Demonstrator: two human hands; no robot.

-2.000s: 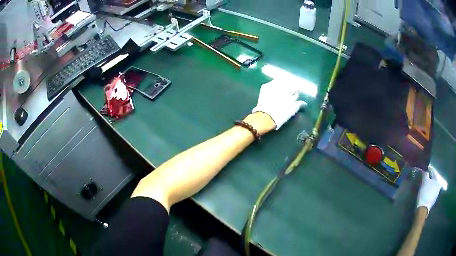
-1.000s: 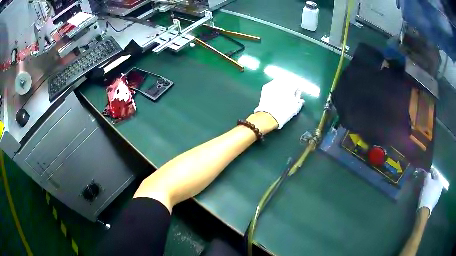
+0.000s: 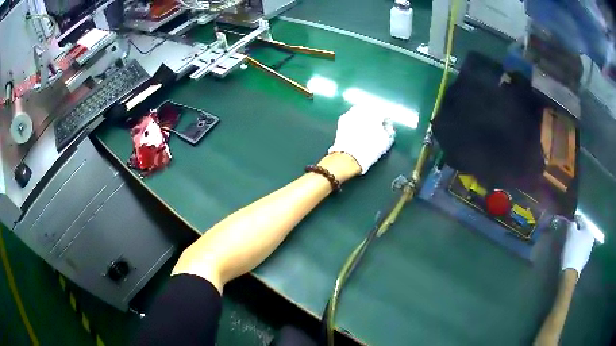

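Observation:
My left hand (image 3: 365,138), in a white glove, is over the green belt left of the press, with its fingers curled and partly hidden; no object shows in it. My right hand (image 3: 577,249), also gloved, is small at the right end of the blue-grey press base (image 3: 473,219); its fingertips are unclear. A black cloth cover (image 3: 483,128) drapes the press and hides its head. An orange-brown fixture (image 3: 559,149) shows at its right. The red emergency stop button (image 3: 498,202) sits between yellow arrows on the front panel.
A black phone frame (image 3: 204,126) lies beside crumpled red film (image 3: 150,145) on the belt (image 3: 270,159). Guide rods (image 3: 280,76) reach over the belt at the back. A yellow-green hose (image 3: 365,246) crosses in front. A keyboard (image 3: 101,101) is at left, a white bottle (image 3: 401,20) behind.
A phone frame near the guide rods has moved back and left, and only a dark trace shows between the rods now. Both hands stay in nearly the same places; the view has shifted slightly.

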